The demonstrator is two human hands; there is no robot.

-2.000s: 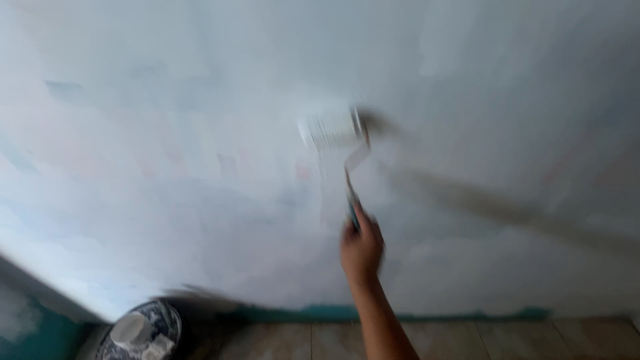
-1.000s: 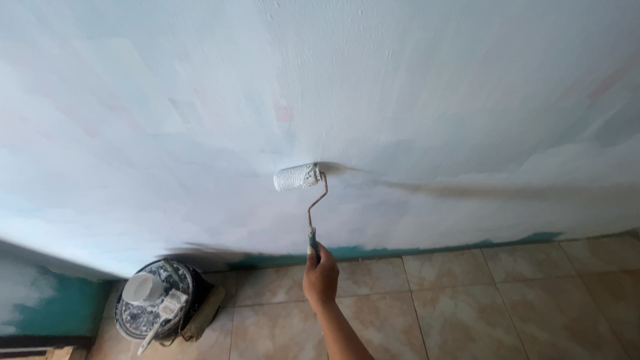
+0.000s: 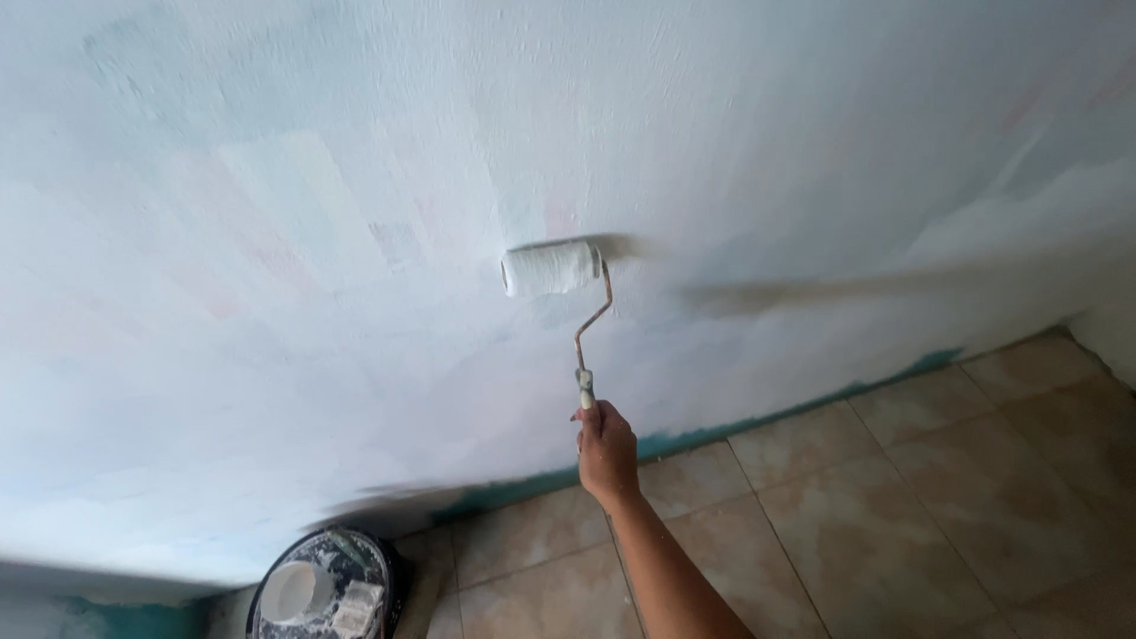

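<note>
My right hand (image 3: 609, 451) grips the handle of a small paint roller (image 3: 552, 268), low in the middle of the view. The roller's white, paint-loaded sleeve lies against the painted wall (image 3: 399, 337), with its bent, rusty-looking wire frame running down to the handle. The wall has a pale blue-white coat with faint pink and grey patches showing. A strip of teal (image 3: 701, 437) runs along its foot. My left hand is out of view.
At the lower left stands a round black container (image 3: 390, 555) with a paint-smeared top. On it are a white cup (image 3: 296, 592) and a paintbrush (image 3: 358, 608). Beige floor tiles (image 3: 834, 497) meet the wall. Another wall stands at the far right.
My right hand still holds the roller, which was blurred against the wall in the oldest frame and shows sharply now. The view has shifted.
</note>
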